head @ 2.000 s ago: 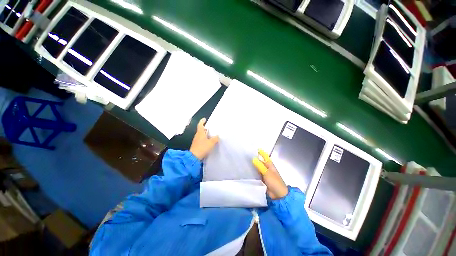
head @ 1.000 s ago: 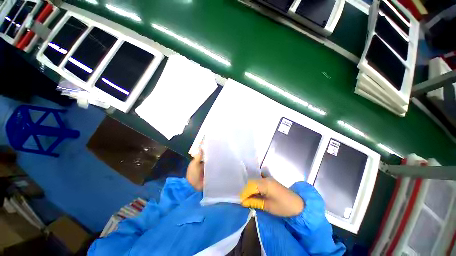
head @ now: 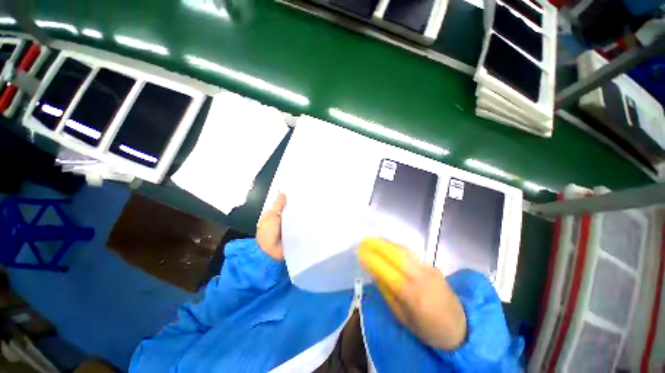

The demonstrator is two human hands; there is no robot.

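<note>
A pale, tablet-sized sleeved piece (head: pixel 321 251) stands out over the near left part of the white foam tray (head: pixel 512 248), its lower part greyish. My left hand (head: pixel 271 227) holds its left edge. My right hand (head: pixel 415 291), with yellow finger cots, is blurred at its right edge, fingers stretched and close together; whether it touches or grips is unclear. Two bare dark tablets, one in the middle slot (head: pixel 405 197) and one in the right slot (head: pixel 470 222), carry small white labels. Whether a tablet is inside the pale piece is hidden.
A loose white sleeve stack (head: pixel 230 149) lies left of the tray. Another tray of black tablets (head: pixel 149 120) is farther left. The green conveyor (head: pixel 292 55) runs beyond. Stacked trays stand at back right (head: pixel 516 65) and right (head: pixel 598 291). A blue stool (head: pixel 44 229) is at left.
The sleeve's folded lower flap is no longer visible. My right hand has moved right and slightly up from the lower edge. The view has turned, shifting the trays left.
</note>
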